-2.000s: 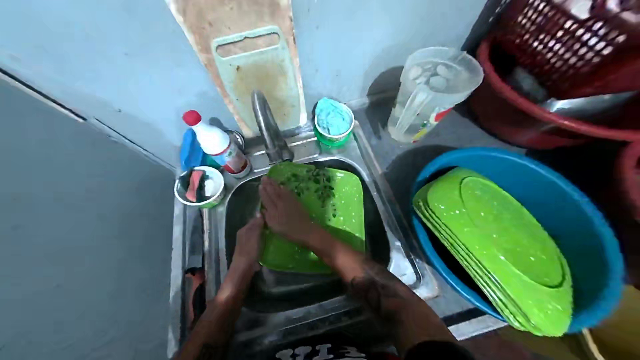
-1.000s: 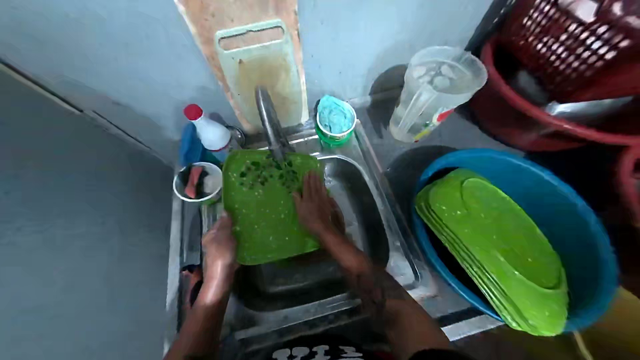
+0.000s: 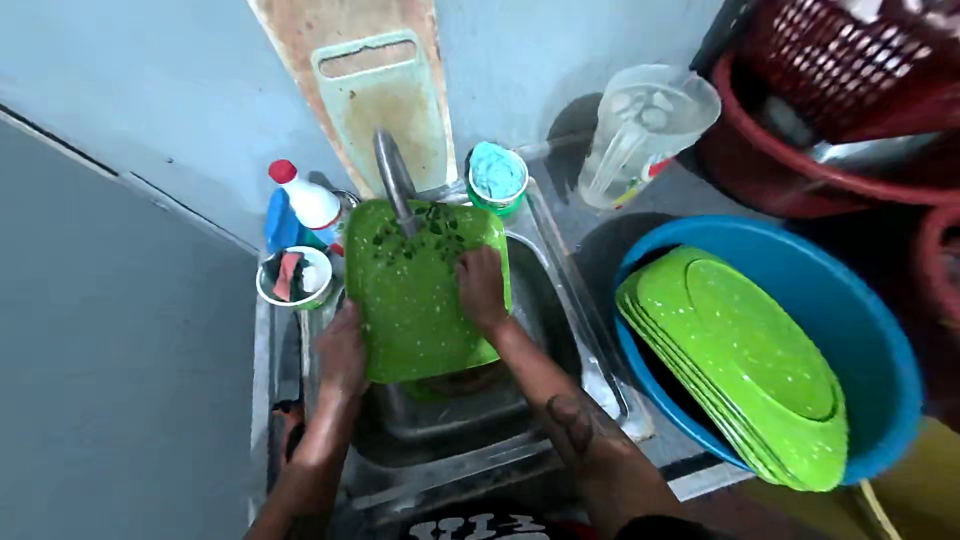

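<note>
A green square plate (image 3: 420, 315) with a dark leaf pattern lies over the steel sink basin (image 3: 465, 439), its far edge under the metal faucet (image 3: 394, 176). My left hand (image 3: 341, 349) grips the plate's left edge. On the plate's right part rests my right hand (image 3: 480, 285), fingers curled against the surface; whether it holds anything under them cannot be told. To the right, several green plates (image 3: 742, 360) are stacked tilted in a blue plastic basin (image 3: 877, 322).
Left of the sink stand a tub with a pink sponge or cloth (image 3: 289, 276) and a white bottle with a red cap (image 3: 307, 199). Behind are a cutting board (image 3: 386, 105) and a tub with turquoise cloth (image 3: 496, 174). A clear pitcher (image 3: 649, 131) and red basin (image 3: 795, 169) stand right.
Two seconds ago both hands were together on the plate, lower in the sink. The left hand has since moved to the plate's left edge; the right hand has moved up slightly from a second ago.
</note>
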